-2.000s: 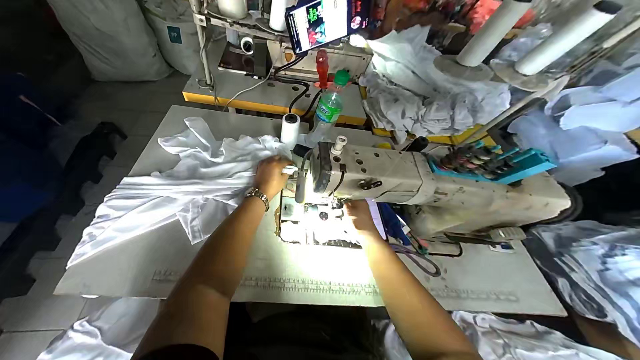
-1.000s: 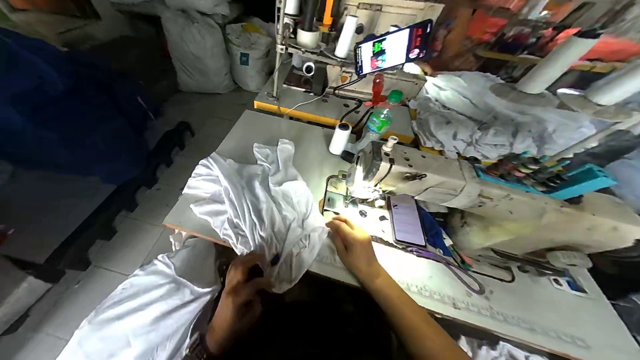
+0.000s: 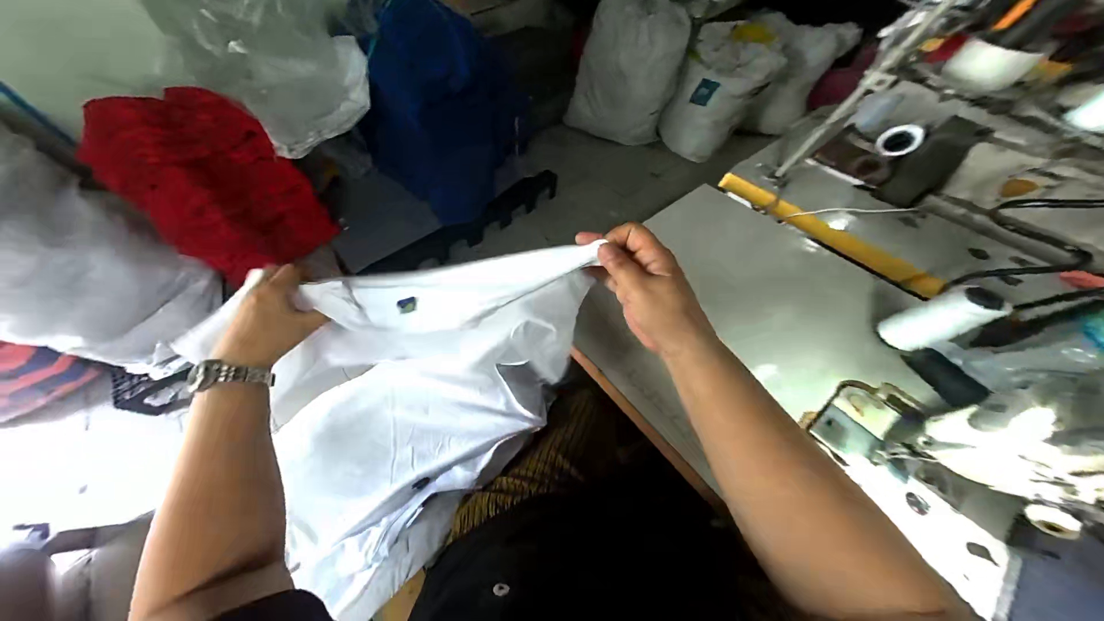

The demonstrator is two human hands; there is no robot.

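Note:
A white cloth garment [image 3: 448, 297] with a small dark blue patch is stretched between my two hands, left of the sewing table. My left hand [image 3: 269, 319], with a metal wristwatch [image 3: 228, 374] on the wrist, grips its left end. Fingers and thumb of my right hand [image 3: 645, 280] pinch its right corner beside the table edge. Below the held edge, more white fabric [image 3: 414, 414] hangs over my lap. At the lower right is part of a sewing machine [image 3: 1018, 440], brightly lit.
The sewing table [image 3: 733, 285] has a brown edge near my right forearm. A white thread cone [image 3: 944, 317] lies toward the right. Behind are filled white sacks [image 3: 630, 73], a blue cloth or cover [image 3: 435, 103] and red fabric [image 3: 203, 181]. A yellow-edged table [image 3: 828, 235] stands beyond.
Both hands have left the sewing machine and moved left with the garment. It lay bunched on the table and now is spread between them. The view has swung left.

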